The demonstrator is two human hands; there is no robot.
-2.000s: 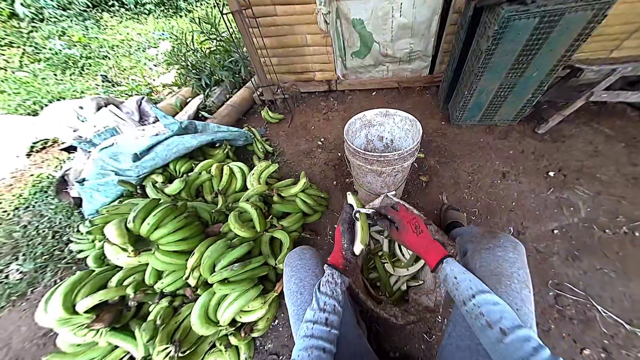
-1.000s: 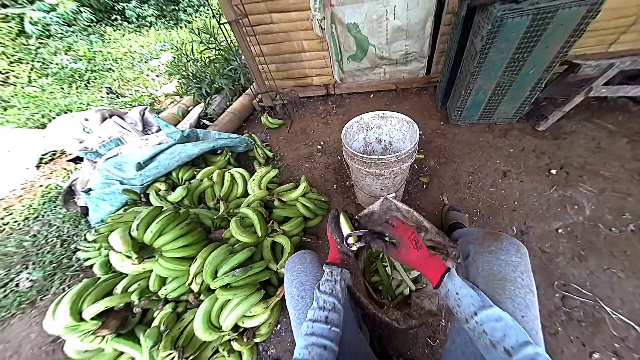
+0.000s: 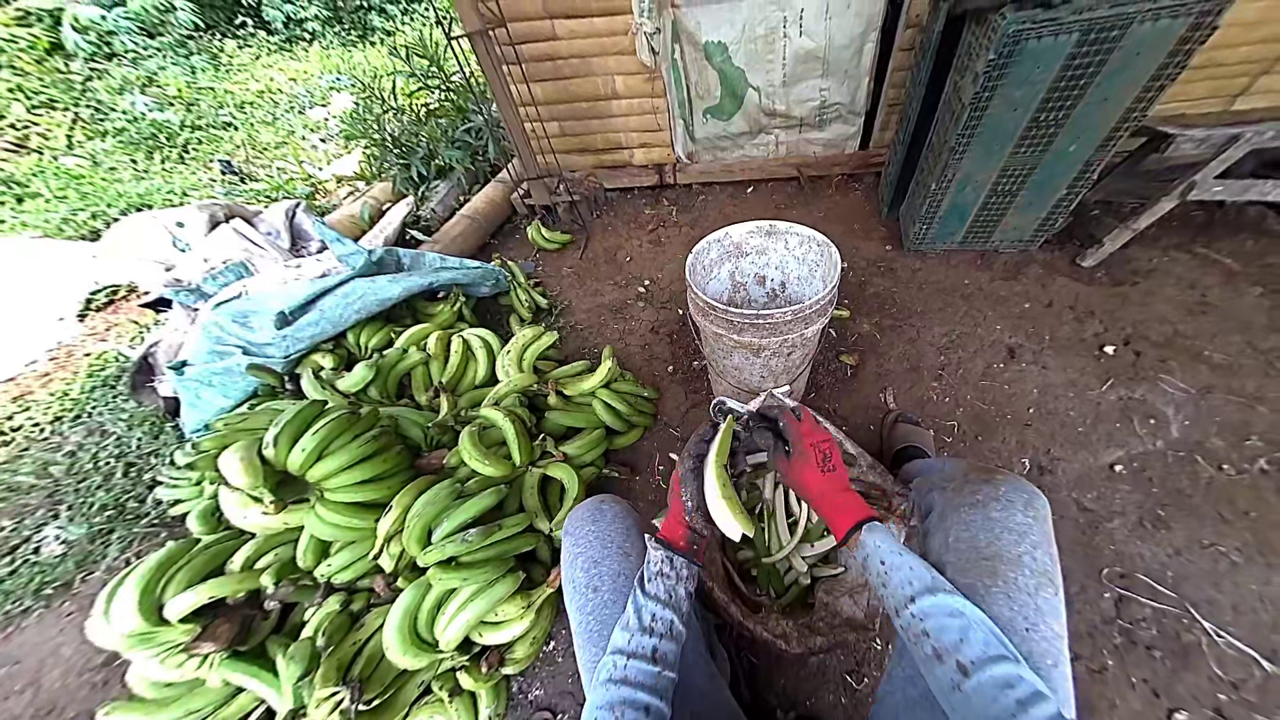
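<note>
My left hand (image 3: 692, 490), in a red and black glove, is closed around a partly peeled green banana or plantain (image 3: 723, 485), which stands nearly upright with pale flesh showing. My right hand (image 3: 805, 455), in a matching glove, is at the fruit's upper right; its fingers are closed around a small tool (image 3: 728, 406) with a metal part, mostly hidden by the glove. Below both hands, an open sack (image 3: 850, 610) between my knees holds green and whitish peels (image 3: 785, 540).
A stained white bucket (image 3: 763, 330) stands just beyond the sack. Green bunches (image 3: 430, 520) cover the ground at left, with a blue tarp (image 3: 290, 310) behind them. Plastic crates (image 3: 1040, 130) lean near the bamboo wall (image 3: 590, 90), beside a wooden bench (image 3: 1200, 190).
The fruit in my left hand now shows a long pale peeled side toward the camera. My right hand has shifted slightly around its upper end.
</note>
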